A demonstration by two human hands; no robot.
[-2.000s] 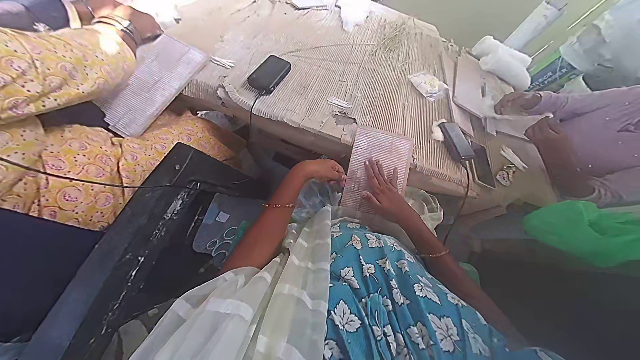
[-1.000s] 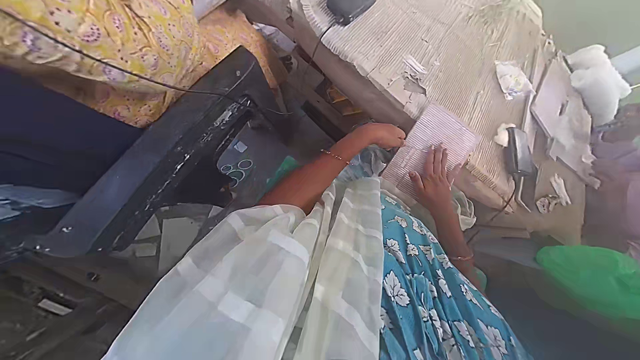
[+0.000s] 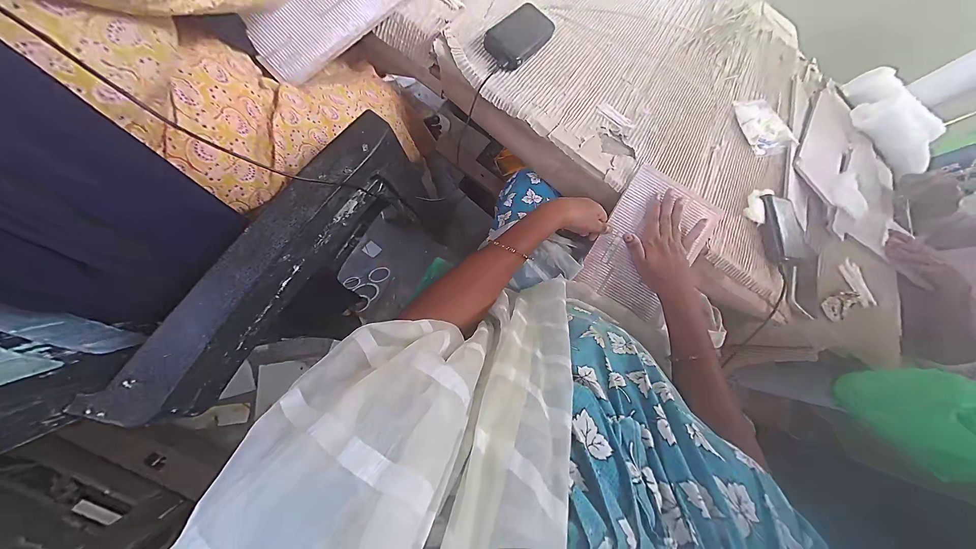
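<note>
A pale pink, finely ribbed sheet or board (image 3: 610, 263) rests partly on the table's near edge and partly over my lap. My right hand (image 3: 662, 242) lies on it, palm down with the fingers spread. At its left edge is my left hand (image 3: 585, 217), its fingers closed together at the tips; whether something small is between them cannot be told. Clear plastic (image 3: 545, 263) shows just below my left wrist.
The table (image 3: 648, 76) has a ribbed, frayed covering. On it are a black device (image 3: 519, 36) with a cable, a second dark device (image 3: 785, 229) and a small packet (image 3: 764, 127). Black furniture frame (image 3: 252, 267) stands left; a green bag (image 3: 907, 419) right. Co-workers sit on both sides.
The view has swung a lot toward the left and down. My right hand stays on the ribbed sheet and my left hand stays at its left edge.
</note>
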